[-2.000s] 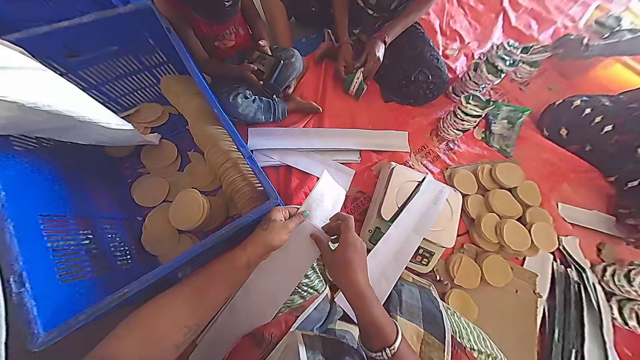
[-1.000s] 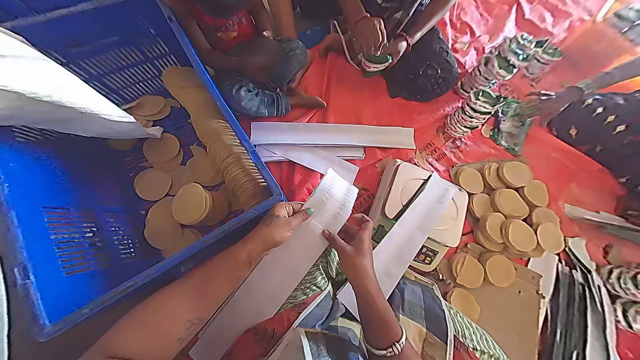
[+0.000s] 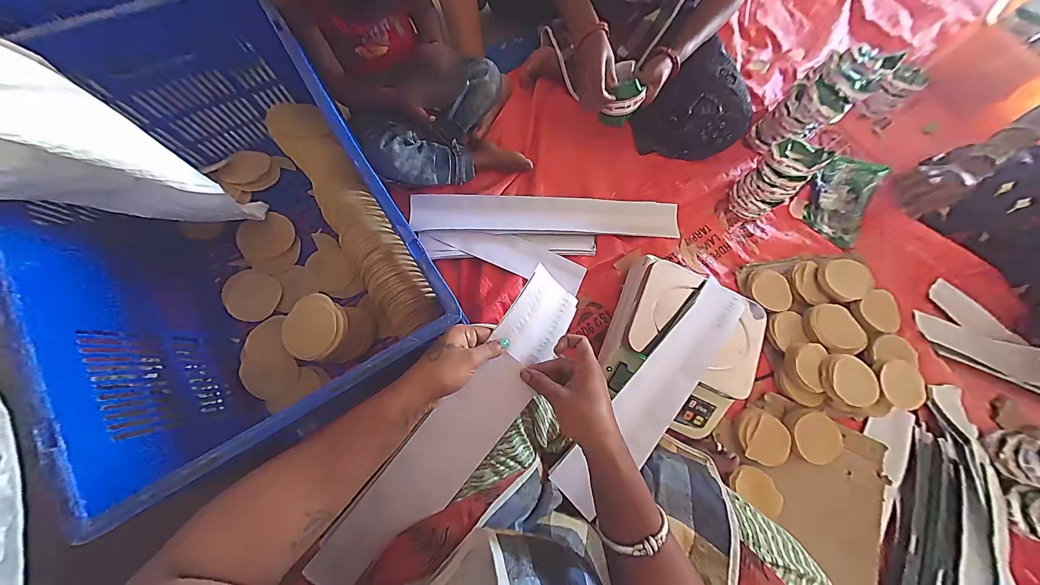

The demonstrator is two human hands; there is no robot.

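Observation:
A long white paper strip (image 3: pixel 455 447), with rows of small marks near its upper end, slants across my lap. My left hand (image 3: pixel 459 357) grips its left edge, the thumb on top. The fingertips of my right hand (image 3: pixel 565 382) touch the right edge just below the marks; whether they pinch it is hard to tell. Another white strip (image 3: pixel 650 390) lies under my right forearm and across a kitchen-type weighing scale (image 3: pixel 739 349). More white strips (image 3: pixel 544 215) lie on the red tarpaulin beyond my hands.
At left stands a blue plastic crate (image 3: pixel 61 325) holding many round tan discs (image 3: pixel 313 325). More discs (image 3: pixel 837 329) are stacked on cardboard (image 3: pixel 841 504) at right. Wrapped stacks (image 3: pixel 780 175) and dark and white strips (image 3: pixel 951 487) lie farther right. People sit opposite; one person's hands (image 3: pixel 621 73) hold a green bundle.
My right hand has shifted slightly down along the strip's edge. Opposite, a person's hands now have a cord around the green bundle.

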